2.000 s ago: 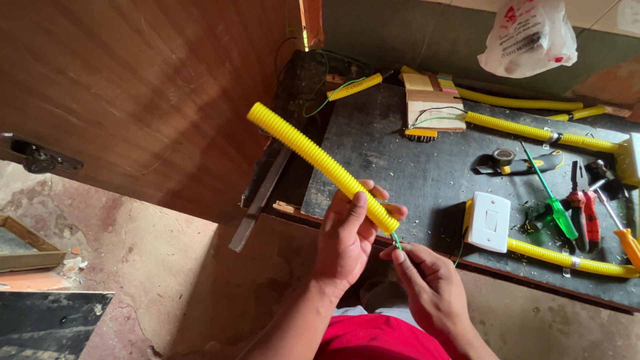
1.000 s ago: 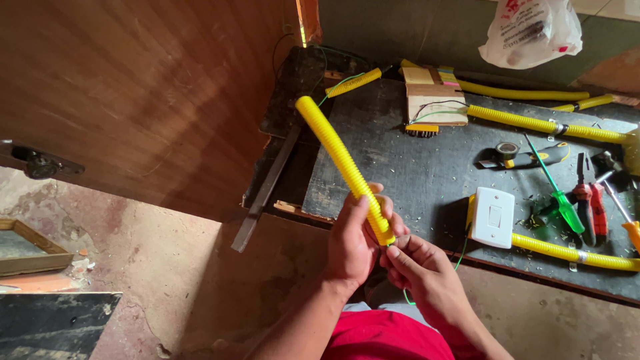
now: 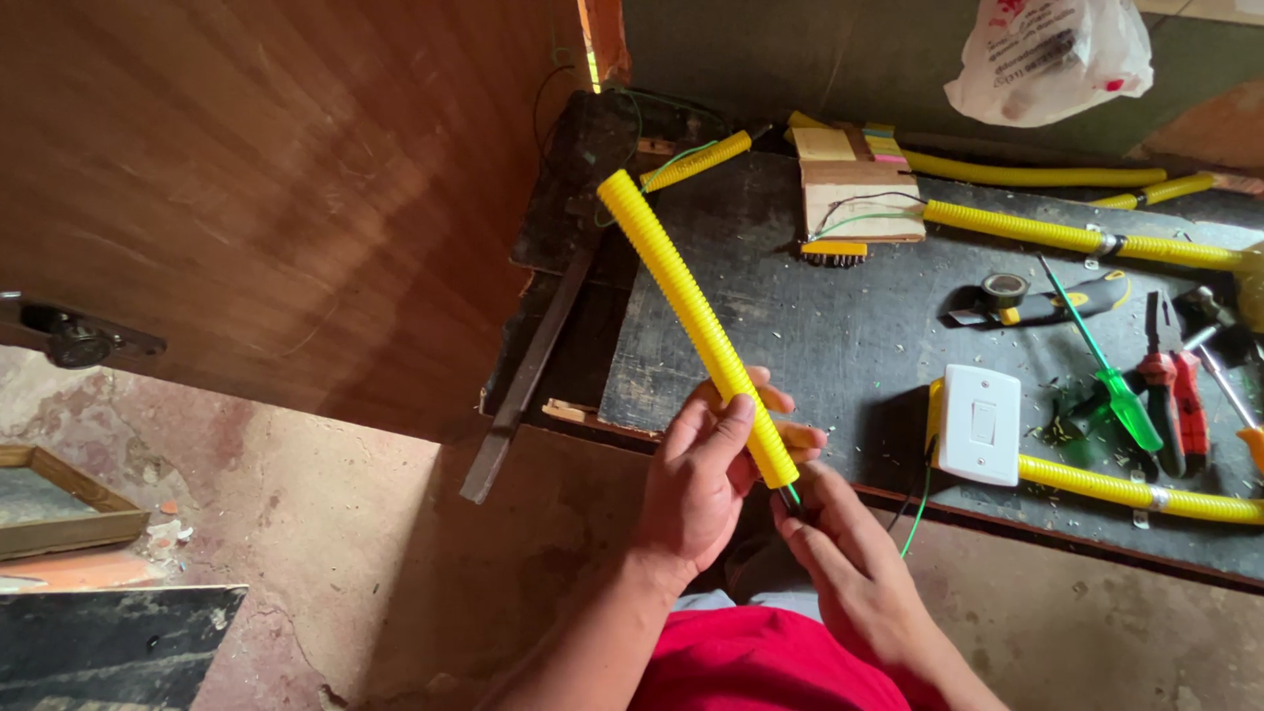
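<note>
My left hand (image 3: pixel 706 464) grips the lower part of a yellow corrugated conduit (image 3: pixel 691 306), which slants up and to the left over the table's near edge. At the conduit's lower end, my right hand (image 3: pixel 854 553) pinches green and black wires (image 3: pixel 793 497) that enter the opening. Right of my hands, a white wall switch (image 3: pixel 980 425) sits on a yellow box. From its left side a green wire (image 3: pixel 920 513) hangs down past the table edge; whether it joins the wires in my fingers is hidden. Another yellow conduit (image 3: pixel 1076 481) runs right from the switch.
On the black tabletop (image 3: pixel 750 247) lie a green screwdriver (image 3: pixel 1126 410), red-handled pliers (image 3: pixel 1175 395), a utility knife (image 3: pixel 1076 301) and a wooden block (image 3: pixel 859 193) with wires. A metal bar (image 3: pixel 533 380) juts over the left edge. A wooden door (image 3: pixel 276 197) stands left; a plastic bag (image 3: pixel 1052 59) hangs above.
The held conduit first shifted right relative to the table between the two earlier frames. My right fingers now sit at its lower end with black wire visible beside the green.
</note>
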